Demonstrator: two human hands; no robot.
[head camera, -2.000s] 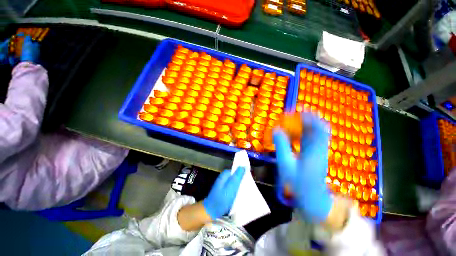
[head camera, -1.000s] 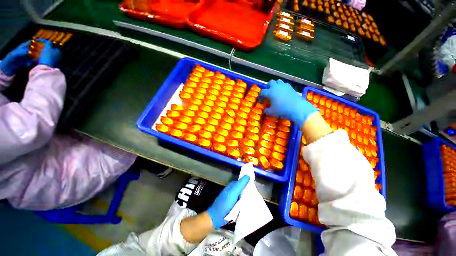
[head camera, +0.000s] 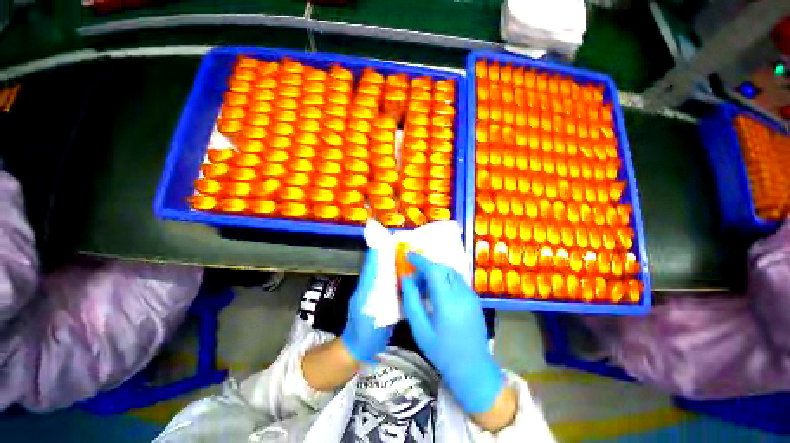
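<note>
My left hand, in a light blue glove, holds a white wipe in front of the left blue tray. My right hand, also gloved, holds an orange-gold part against the wipe; its fingers cover some of the part. The left blue tray holds rows of orange-gold parts, with a gap near its right side and white liner showing at its left. The right blue tray holds fuller, even rows.
A stack of white wipes lies beyond the right tray. Another blue tray with orange parts is at the far right. People in pink smocks sit on both sides, the left one's sleeve showing. A metal rail runs behind the trays.
My right hand has come back from the left tray to the wipe and now holds a part there. The wipe is spread wider and has moved up. The view has shifted.
</note>
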